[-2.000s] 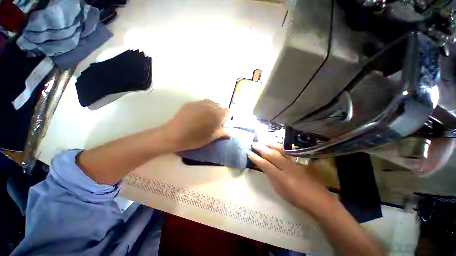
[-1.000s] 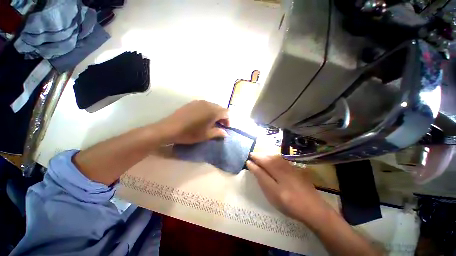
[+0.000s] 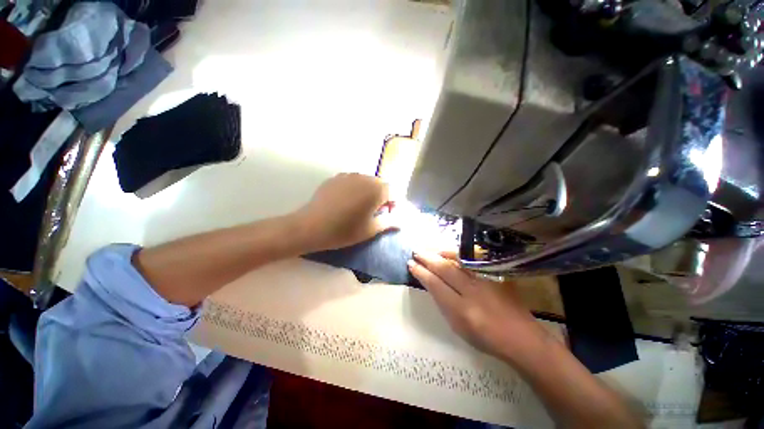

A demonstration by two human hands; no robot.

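A blue-grey light piece (image 3: 381, 254) lies on a dark piece (image 3: 363, 276) in front of the needle area; a bit of the dark edge shows below it. My left hand (image 3: 350, 209) holds the pair at its upper edge, fingers curled near the needle. My right hand (image 3: 465, 293) presses the right end of the pair with its fingertips. The sewing machine head (image 3: 477, 109) stands over the right side. The presser foot and needle are lost in bright glare.
A fanned stack of dark pieces (image 3: 178, 141) lies left on the white table (image 3: 293, 310). A heap of light pieces (image 3: 80, 54) and a white strip (image 3: 43, 155) are at upper left. A dark rectangle (image 3: 597, 318) lies right of my right hand. Chrome frame (image 3: 662, 209) curves at right.
The pair was turned so its dark-edged end showed, then moved back towards the needle area. My left hand has shifted slightly right and its fingers have curled in. The view has shifted slightly.
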